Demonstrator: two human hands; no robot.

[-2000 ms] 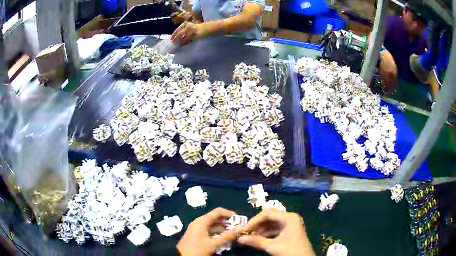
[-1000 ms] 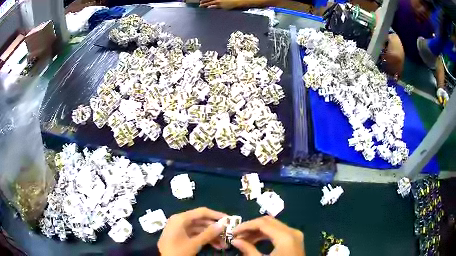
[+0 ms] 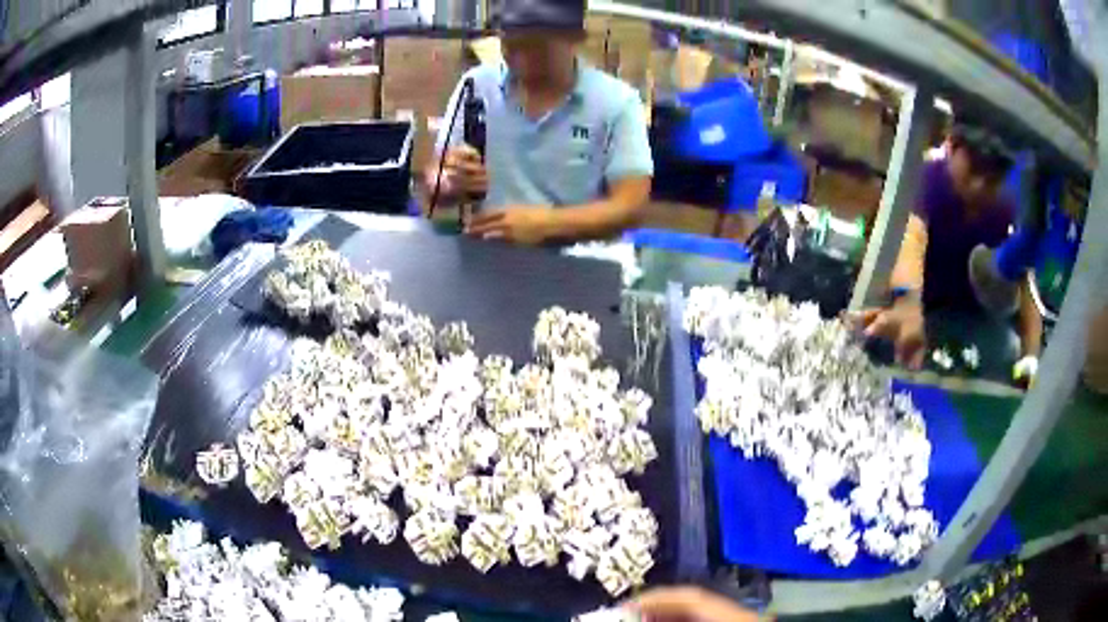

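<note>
Only a strip of a hand, probably my right hand (image 3: 693, 604), shows at the bottom edge; its fingers are mostly cut off. A white housing (image 3: 608, 615) lies at its fingertips, also cut off, and I cannot tell whether it is gripped. My left hand is not in view. A pile of plain white housings (image 3: 261, 589) shows at the bottom left, partly cut off. A large heap of housings with brass contacts (image 3: 450, 437) lies on the black mat (image 3: 535, 282) in front.
White assemblies (image 3: 808, 419) lie on a blue sheet (image 3: 972, 486) at the right. A clear bag (image 3: 73, 474) stands far left. A person opposite (image 3: 547, 146) holds a dark upright tool. Another person's hand (image 3: 897, 328) is near the blue sheet. A metal post (image 3: 1033, 377) rises at right.
The view has tipped upward, so the heaps sit lower and the green mat is mostly out of frame. My left hand has left the picture. The person opposite now shows with a dark tool.
</note>
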